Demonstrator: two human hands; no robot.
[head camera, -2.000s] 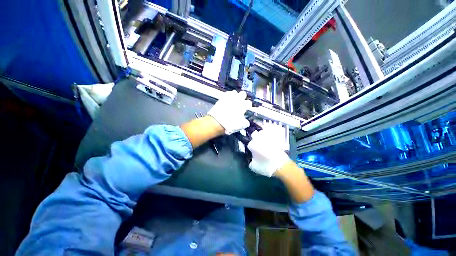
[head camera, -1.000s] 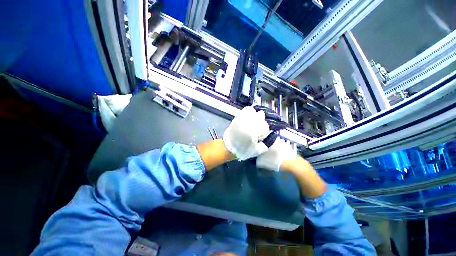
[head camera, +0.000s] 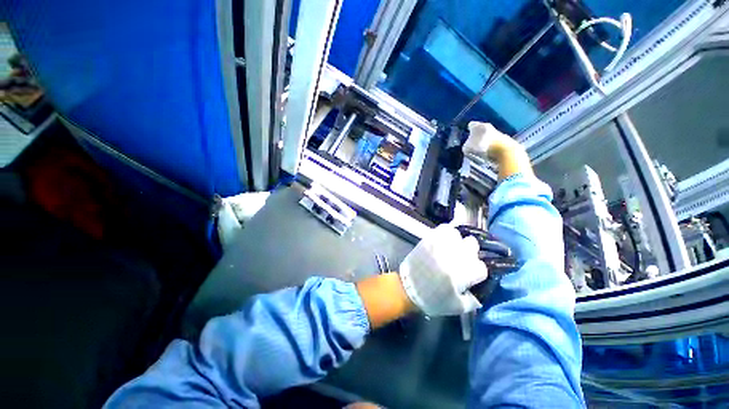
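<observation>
My left hand (head camera: 444, 273), in a white glove, is closed around a black part (head camera: 490, 249) above the right part of the mat. The part sticks out to the right of my fist, partly behind my right sleeve. My right hand (head camera: 482, 140), also gloved, reaches over the rails to the far upper end of the upright black block (head camera: 444, 176). Its fingers are small in view, and I cannot tell whether they grip the block. A thin dark tool (head camera: 383, 262) lies on the mat beside my left wrist.
The green-grey mat (head camera: 272, 248) lies before the machine opening. A silver-white piece (head camera: 328, 209) rests at its far left end. Another narrow pale piece (head camera: 467, 326) shows below my left hand. Guide rails and blue fixture nests (head camera: 369, 149) sit behind the white edge. Aluminium posts (head camera: 316, 88) frame the opening.
My right hand has left the spot beside my left hand and reached forward to the black block's far end. My left hand still holds the black part. The view has shifted.
</observation>
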